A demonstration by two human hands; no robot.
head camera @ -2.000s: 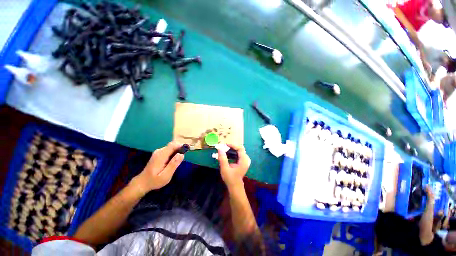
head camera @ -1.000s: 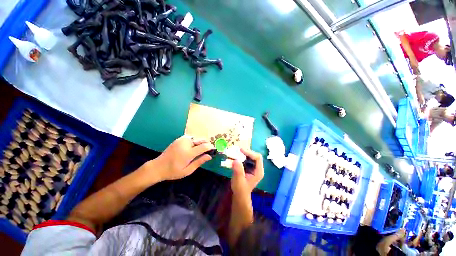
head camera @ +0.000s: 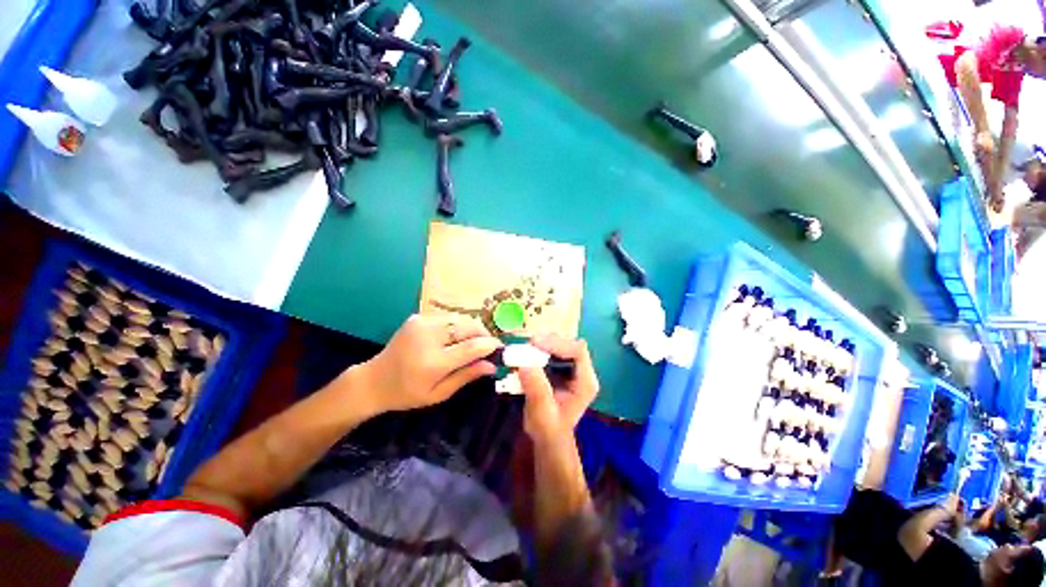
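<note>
My left hand (head camera: 430, 365) is pinched at the near edge of the tan cardboard pad (head camera: 465, 264); its fingertips hold a small dark part, mostly hidden. My right hand (head camera: 560, 388) holds a black moulded part (head camera: 560, 367) and pinches a white piece (head camera: 527, 357). The hands are close together; whether the parts touch is unclear. A small bright green round pot (head camera: 508, 317) sits on the pad among brown spots, with a thin dark stick (head camera: 457, 308) to its left.
A heap of black parts (head camera: 275, 92) and two white cone-nosed bottles (head camera: 57, 132) lie left. A lone black part (head camera: 626, 259), crumpled white tissue (head camera: 645, 325) and blue tray (head camera: 661, 427) are right. A packed crate (head camera: 109, 390) stands lower left. Joined pieces (head camera: 688, 135) lie on the belt. People are at far right.
My hands have come closer together, and the white piece now shows between the fingertips. The view has shifted, and the pieces on the belt appear further right.
</note>
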